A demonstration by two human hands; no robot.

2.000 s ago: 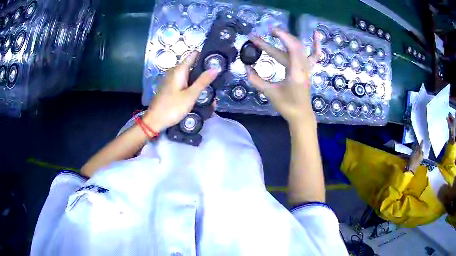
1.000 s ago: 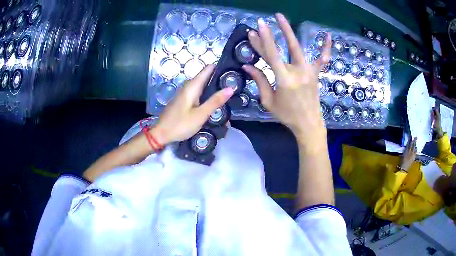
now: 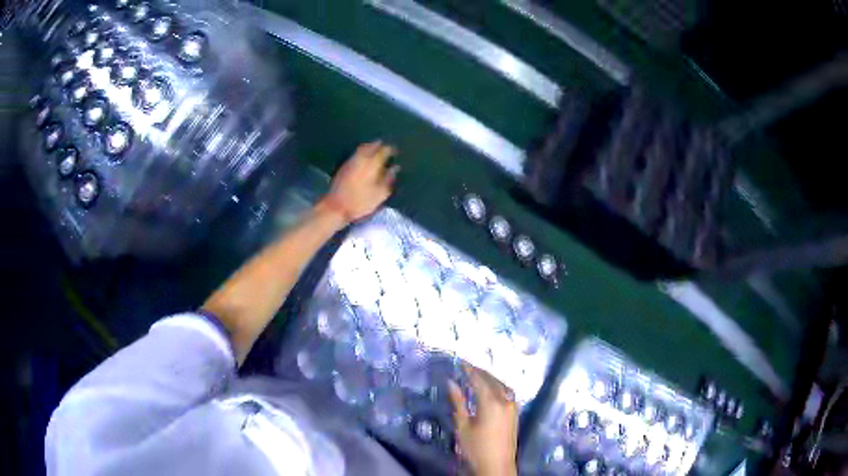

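My left hand (image 3: pixel 363 181) is over the green surface beyond the working tray, fingers curled; a small dark spot shows at its fingertips, too unclear to name. A black holder strip with four bright-centred lens units (image 3: pixel 512 239) lies on the green surface, right of my left hand and apart from it. The clear blister tray (image 3: pixel 418 307) shows mostly glare and empty-looking pockets. One dark lens unit (image 3: pixel 426 428) sits near its lower edge. My right hand (image 3: pixel 488 423) is over the tray beside that unit, blurred and cut off by the bottom edge; its grip is unclear.
A tall clear tray stack (image 3: pixel 214 130) with lens units stands at the left. A second filled blister tray (image 3: pixel 632 418) is at the lower right, with another filled strip (image 3: pixel 722 400) beyond it. A dark holder stack (image 3: pixel 632 177) stands at the rear, near pale rails.
The view has turned and shifted toward the rear of the bench. My hands have parted; the left no longer holds the filled strip and has reached forward. My right hand is now low over the tray.
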